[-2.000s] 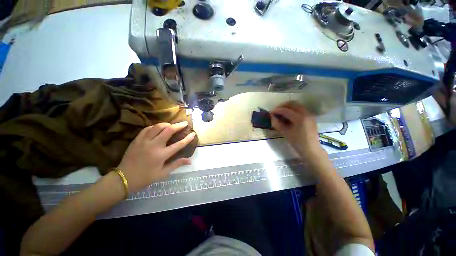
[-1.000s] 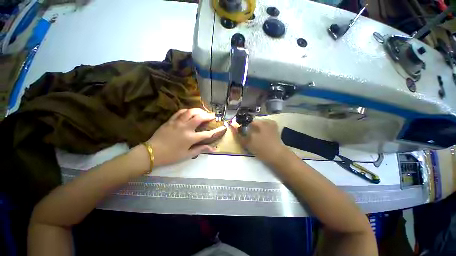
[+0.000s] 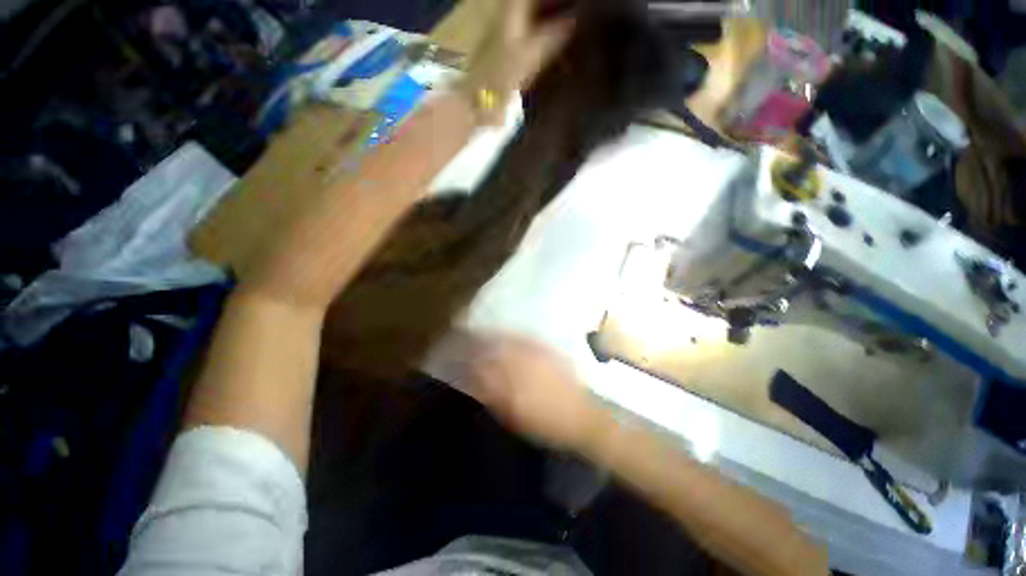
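Observation:
The brown garment [image 3: 450, 270] hangs blurred from the top centre down to the lower left, off the needle area. My left hand [image 3: 529, 39] is raised at the top edge, at the upper end of the cloth, blurred; its grip cannot be made out. My right hand [image 3: 523, 388] is blurred at the table's front edge, beside the lower part of the cloth; its fingers are unclear. The white sewing machine head [image 3: 889, 248] stands at the right, its needle area lit. A black strip [image 3: 821, 411] lies on the bed, touching a yellow-and-black tool [image 3: 900, 495].
Cardboard [image 3: 281, 186] with blue tape lies at the table's left end. White plastic [image 3: 141, 231] lies further left above a dark blue-edged container. Pink items [image 3: 788, 84] and a pale blue-white container [image 3: 928, 135] stand behind the machine.
The view has swung left. The garment has come away from the needle and is lifted. My left hand has gone up and away; my right hand has left the needle area towards the front edge.

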